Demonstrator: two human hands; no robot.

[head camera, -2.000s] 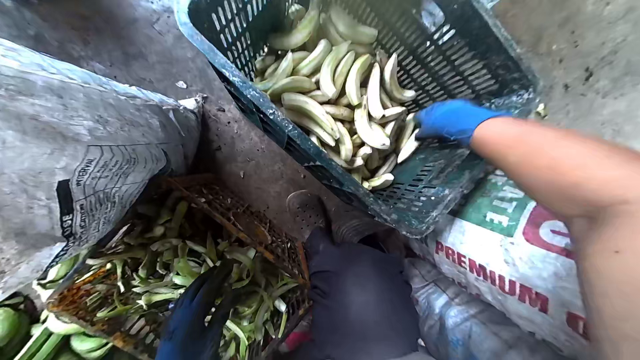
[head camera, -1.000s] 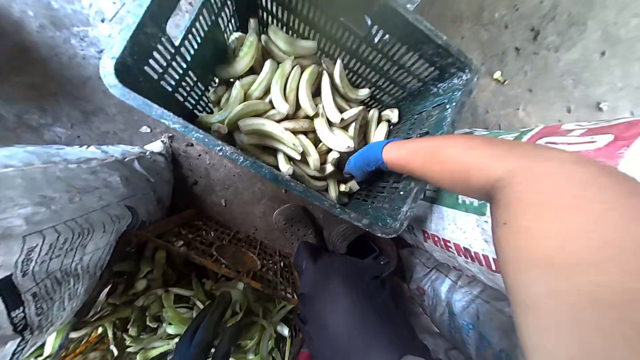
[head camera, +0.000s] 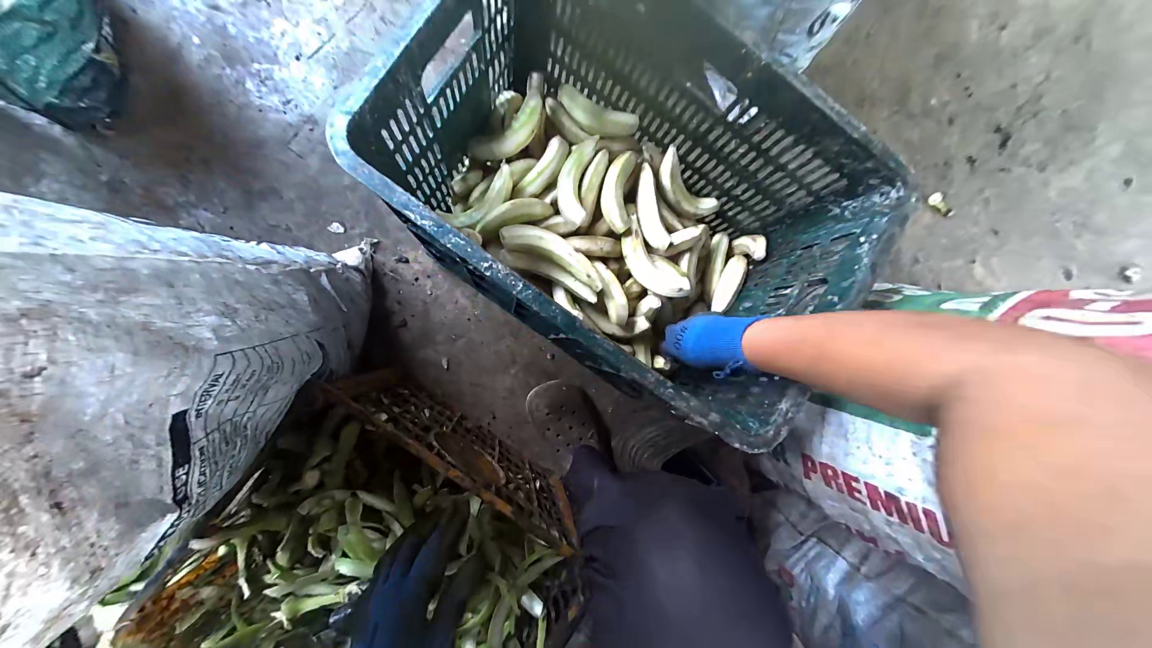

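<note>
My right hand (head camera: 711,342), in a blue knitted glove, reaches into the near right corner of a dark green plastic crate (head camera: 540,315). Its fingers are down against the peeled green bananas (head camera: 621,225) heaped there, and whether they grip one is hidden. My left hand (head camera: 409,576), in a dark blue glove, is low over a brown lattice crate (head camera: 459,450) full of green peels (head camera: 333,540). The fingers of the left hand point up the view, partly in shadow, and what they touch cannot be made out.
A large greyish woven sack (head camera: 153,360) stands at the left. Printed sacks (head camera: 882,477) lie at the right, under my forearm. My clothed leg (head camera: 675,558) and a perforated shoe (head camera: 562,418) are between the crates. A green bundle (head camera: 54,54) sits at the top left.
My right hand has moved down along the crate's inside to its near corner, by the lower bananas. The left hand stays low over the peels.
</note>
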